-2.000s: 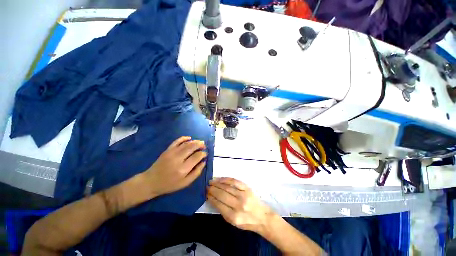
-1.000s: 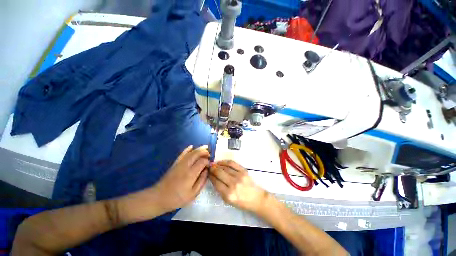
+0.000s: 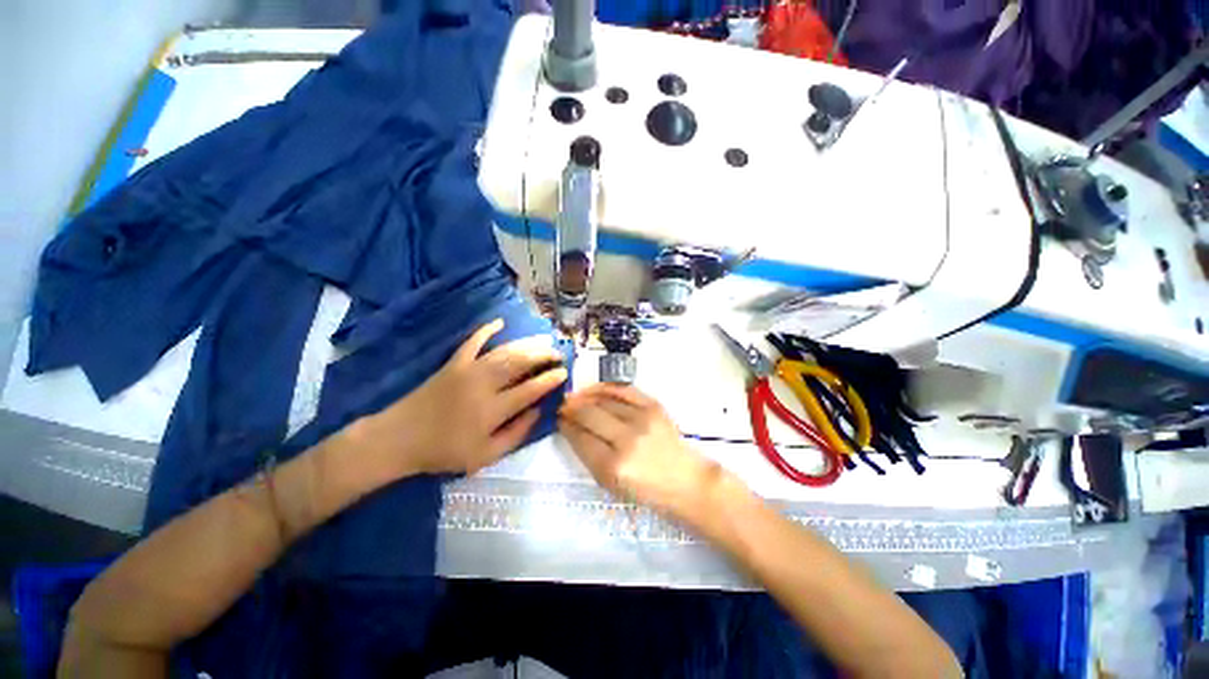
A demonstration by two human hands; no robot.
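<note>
The navy garment piece (image 3: 378, 511) lies under the machine head, and its right edge runs to the presser foot (image 3: 570, 325). My left hand (image 3: 484, 405) lies on the cloth just left of and below the foot, pressing it with spread fingers. My right hand (image 3: 634, 438) is at the right edge of the cloth, just below the foot, with fingertips pinching the edge. The needle tip and the cloth under the fingertips are hidden.
The white sewing machine (image 3: 796, 199) fills the upper right. Scissors with a red loop (image 3: 782, 451) and a yellow loop lie right of the needle, by a bunch of black strips (image 3: 882, 398). More navy cloth (image 3: 159, 252) spreads at the left. A ruler scale (image 3: 796, 531) runs along the table's front edge.
Both hands have moved up toward the presser foot with the cloth edge. Less cloth hangs below the hands, and the ruler's middle now shows. The camera view has shifted slightly.
</note>
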